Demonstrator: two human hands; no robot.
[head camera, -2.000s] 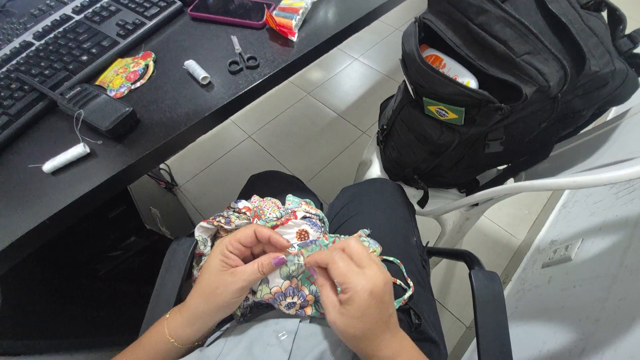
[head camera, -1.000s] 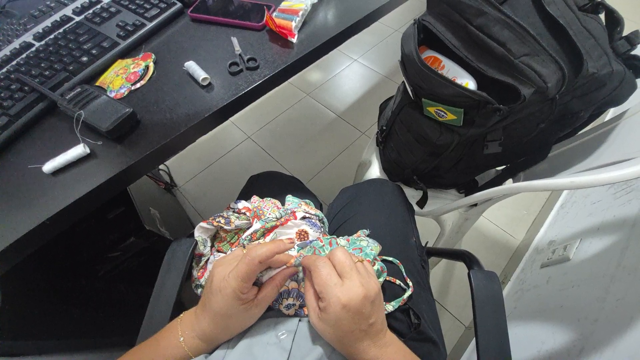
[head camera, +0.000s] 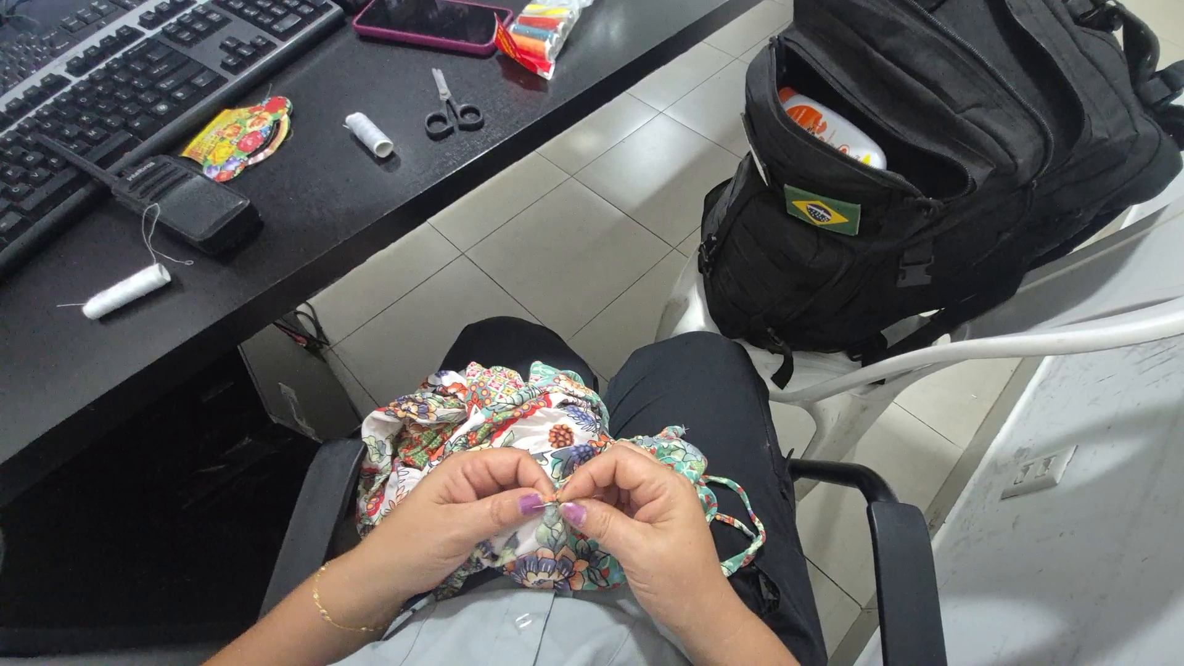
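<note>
A floral-print cloth garment (head camera: 555, 435) lies bunched across my lap, its thin cord loop (head camera: 754, 536) hanging over the right thigh. Above it, my left hand (head camera: 486, 504) and my right hand (head camera: 638, 518) meet fingertip to fingertip. Between the pinched thumbs and forefingers shows a sewing needle (head camera: 546, 505), small and partly hidden by the fingers. Whether the fingertips also pinch cloth or thread, I cannot tell. On the black desk lie a white thread spool (head camera: 128, 291) with a loose thread, a second white spool (head camera: 370, 136) and small black-handled scissors (head camera: 451, 113).
The desk (head camera: 305, 240) at the left also holds a keyboard (head camera: 139, 92), a two-way radio (head camera: 185, 203), a colorful floral packet (head camera: 242, 137), a phone (head camera: 430, 23) and a packet of colored sticks (head camera: 546, 32). A black backpack (head camera: 860, 277) rests on a white plastic chair (head camera: 1017, 347); an armrest (head camera: 902, 573) stands beside my right leg.
My hands have changed their grip on the garment and now pinch closely together, with the needle showing between the fingertips. The cloth under my right hand has shifted.
</note>
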